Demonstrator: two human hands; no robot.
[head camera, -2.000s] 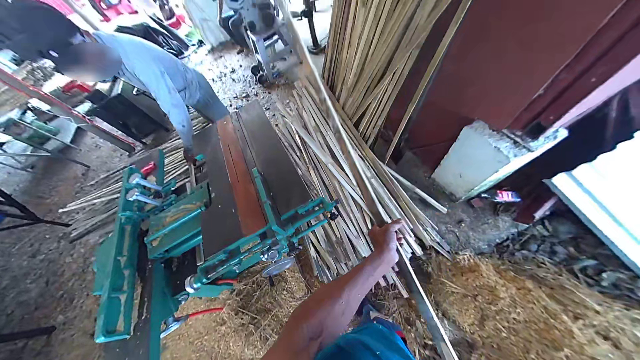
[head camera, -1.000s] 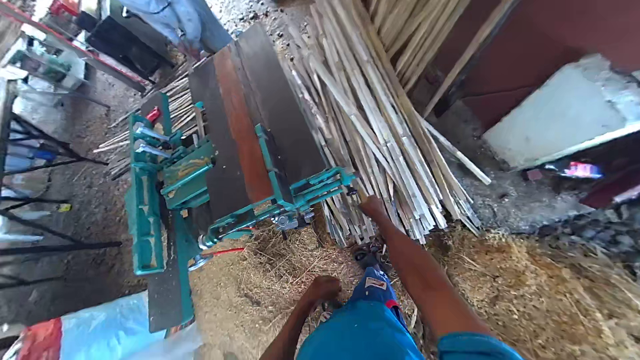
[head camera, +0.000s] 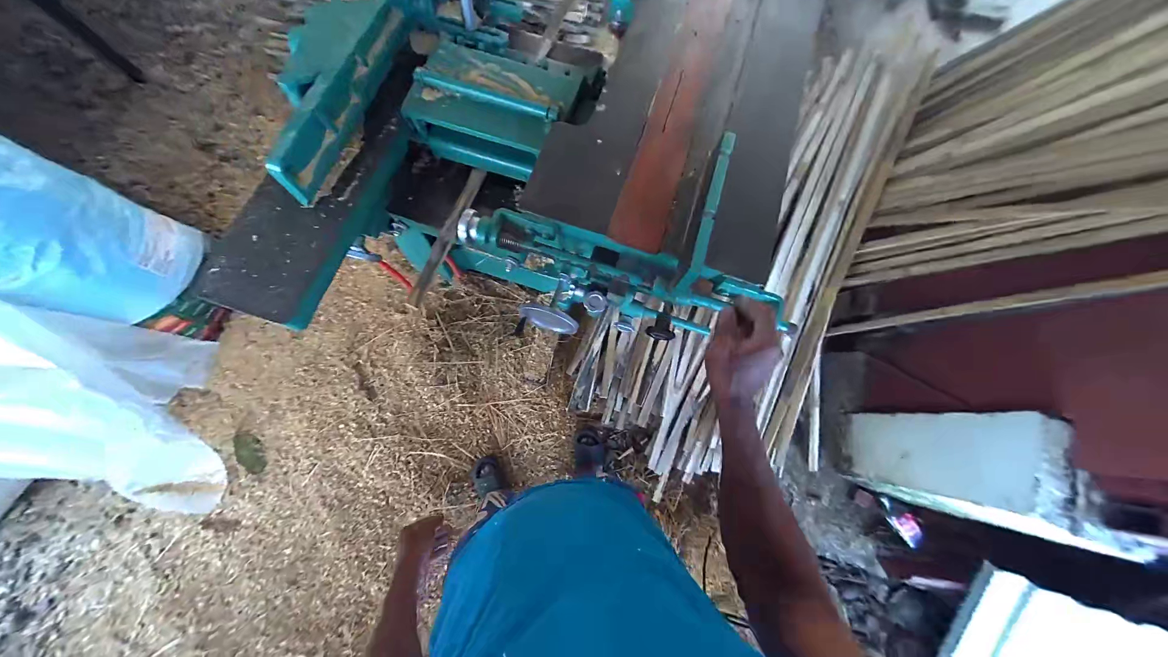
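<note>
My right hand (head camera: 744, 347) is at the near right corner of a green woodworking machine (head camera: 493, 109), its fingers curled on the green metal rail (head camera: 703, 301). My left hand (head camera: 424, 538) hangs low beside my blue shirt, over the sawdust; its fingers are blurred, and I see nothing in it. One thin wooden strip (head camera: 447, 237) sticks out of the machine's near side, left of a round knob. The machine's dark table (head camera: 593, 164) has a reddish-brown board (head camera: 666, 137) along it.
Bundled wooden strips (head camera: 839, 210) lie right of the machine, with more strips (head camera: 1022, 164) against a dark red wall (head camera: 985, 356). A white block (head camera: 958, 452) stands at right. Blue and white plastic sheeting (head camera: 91, 383) lies at left. Wood shavings (head camera: 365, 411) cover the ground by my feet.
Two seconds ago my right hand was on a long strip; it is now on the machine's rail. A strip now shows at the machine's near side. The view has swung, and the co-worker is out of it.
</note>
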